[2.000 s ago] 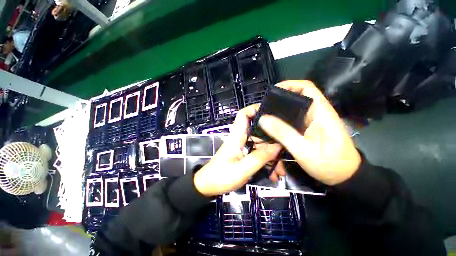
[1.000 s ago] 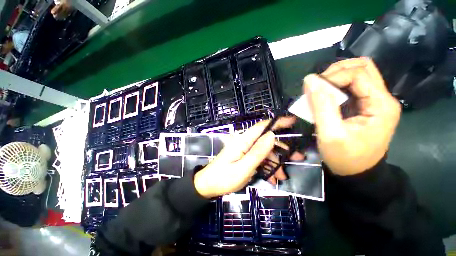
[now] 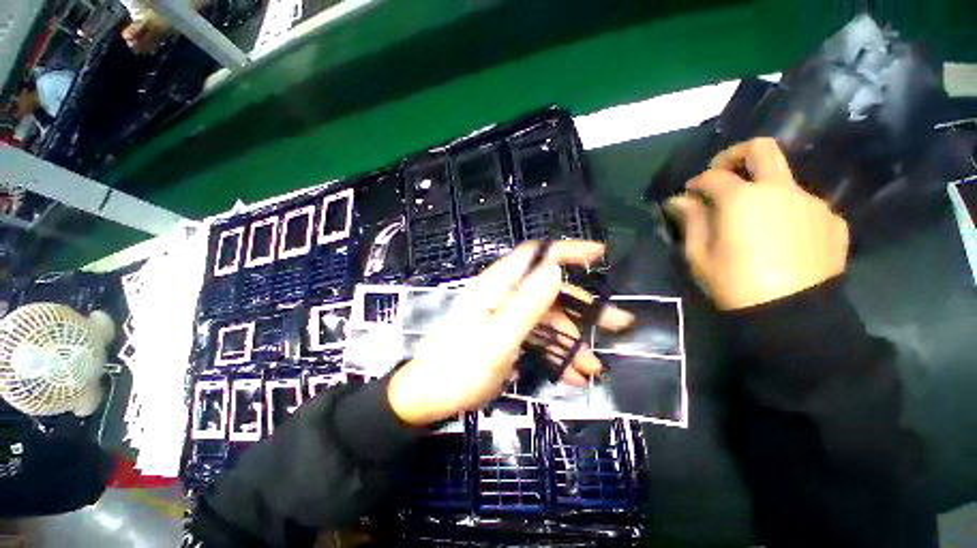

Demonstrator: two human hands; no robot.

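Note:
My left hand (image 3: 471,337) holds a black slotted grille housing (image 3: 554,345) over the tray; fingertips show around its slots and much of it is hidden by the hand. A die-cut label sheet (image 3: 641,387) with white grid lines lies under that hand, across the blister tray (image 3: 584,219). My right hand (image 3: 763,236) is blurred, right of the tray at the near edge of the pile of black film pieces (image 3: 857,139). Its fingers are curled, and whether they hold anything is not clear. White rectangular frames (image 3: 244,409) lie on parts in the tray's left side.
White lattice strips (image 3: 161,369) are piled left of the tray, with a cream round fan (image 3: 48,359) beyond. A green belt (image 3: 429,80) with pale edging runs behind. A white-edged item (image 3: 964,219) shows at far right. Another person's hand (image 3: 145,32) is at the top left.
My right hand has moved away from the housing toward the black pile; the white flap it pinched is no longer visible. My left hand stays over the tray. The view has shifted slightly.

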